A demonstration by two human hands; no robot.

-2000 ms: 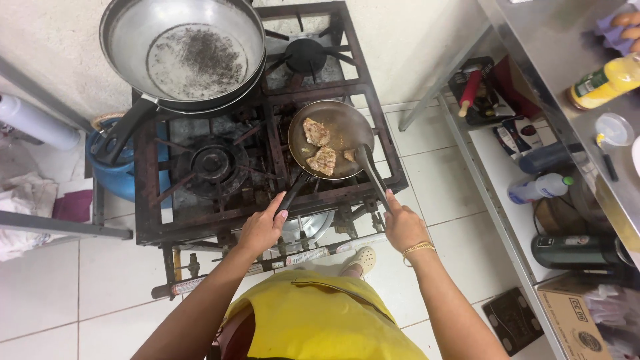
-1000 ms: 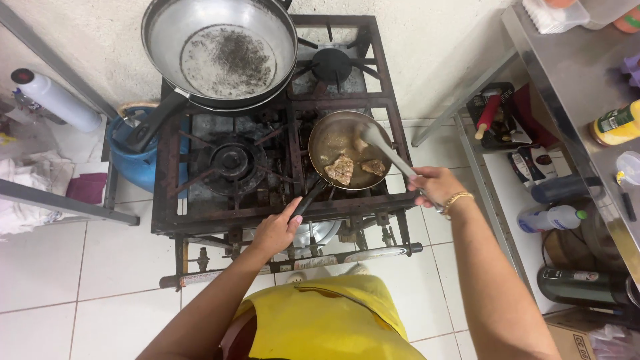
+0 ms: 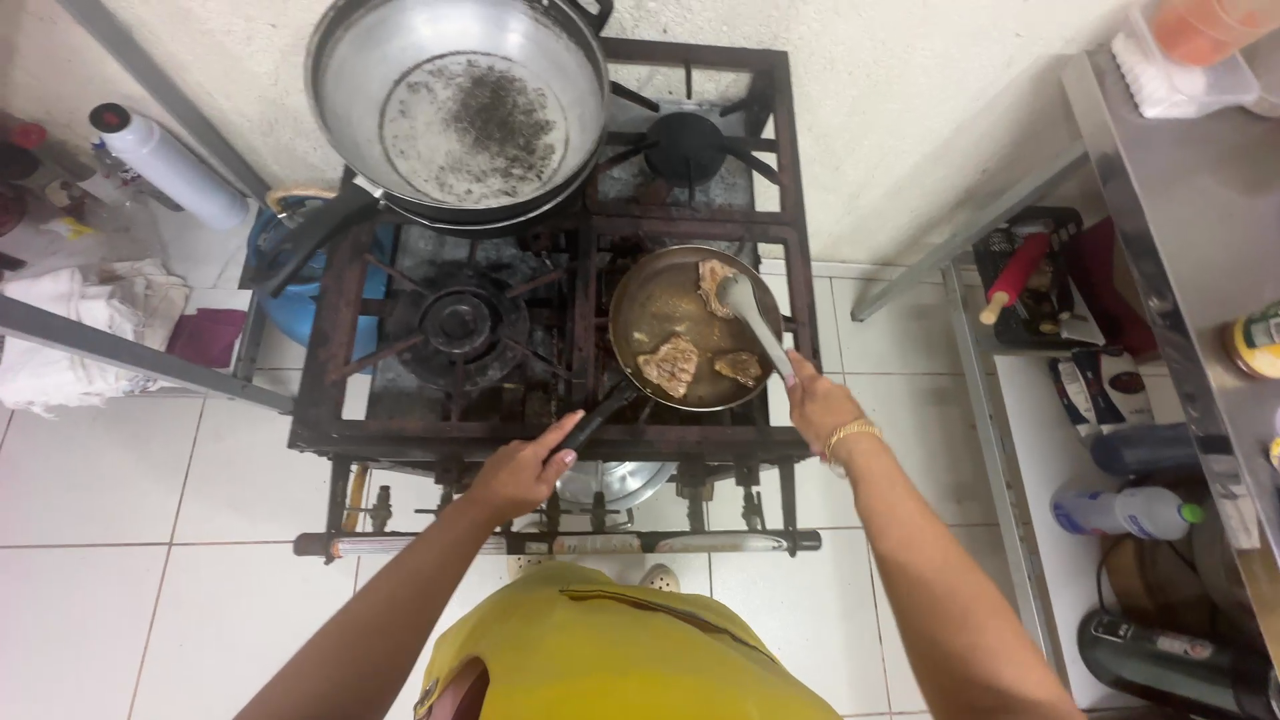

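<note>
A small frying pan (image 3: 690, 325) rests on the front right burner of the gas stove, with three pieces of browned meat (image 3: 668, 366) in it. Its black handle (image 3: 600, 415) is in my left hand (image 3: 520, 470), thumb and forefinger along it. My right hand (image 3: 822, 405), with a gold bracelet (image 3: 852, 434) at the wrist, grips a grey spoon-like utensil (image 3: 762, 332). The utensil's head touches the piece of meat (image 3: 715, 288) at the pan's far side. The burner beneath the pan is hidden.
A large pan (image 3: 470, 120) covers the back left burner. The front left burner (image 3: 458, 322) and back right burner (image 3: 685, 148) are uncovered. A steel table (image 3: 1200, 180) stands right, above a shelf with bottles (image 3: 1125, 512). A blue gas cylinder (image 3: 300, 315) is at left.
The utensil's head has moved across the pan, and the meat pieces have shifted and now lie farther apart. My left hand stays on the pan handle. The view has shifted.
</note>
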